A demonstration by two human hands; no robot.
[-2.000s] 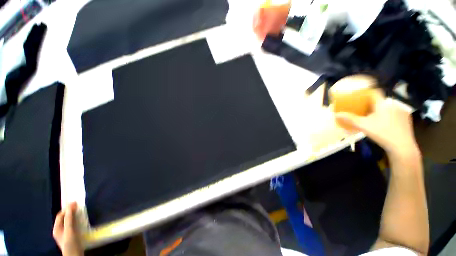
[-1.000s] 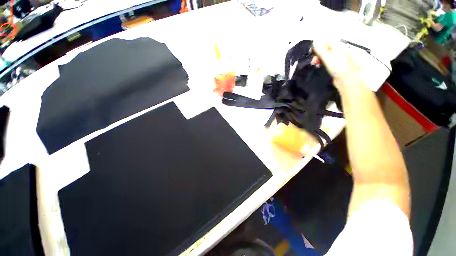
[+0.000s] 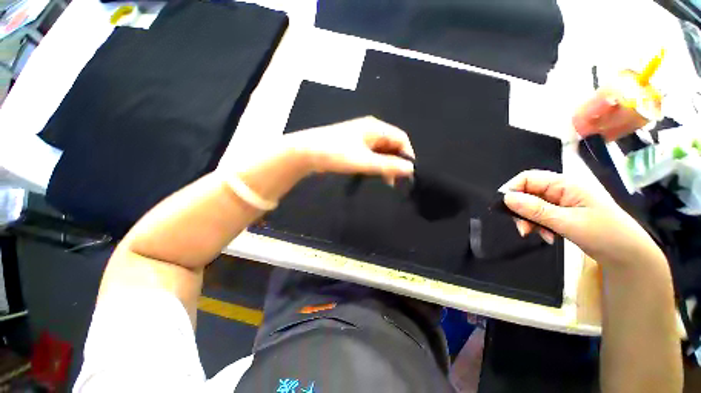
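Observation:
The black notched panel (image 3: 430, 115) lies flat before me. My left hand (image 3: 369, 152) is over its middle, thumb and fingers pinched on the end of a thin black strip. My right hand (image 3: 549, 206) is over the panel's right part, fingertips pinched on a dark end of what looks like the same strip. The strip blends with the panel, so its course between the hands is unclear. A small grey strip-like mark (image 3: 476, 237) shows below, left of my right hand.
A black panel stack (image 3: 161, 107) lies at left, overhanging the edge. Another black panel (image 3: 446, 31) lies at the back. A reddish-pink glue pot (image 3: 607, 115) with a yellow brush handle (image 3: 652, 67) stands at right. A yellow measuring strip (image 3: 384, 274) runs along the front edge.
The view has swung left. My right hand has come back from the black offcuts at right to the panel with a dark piece. My left hand has come over the panel.

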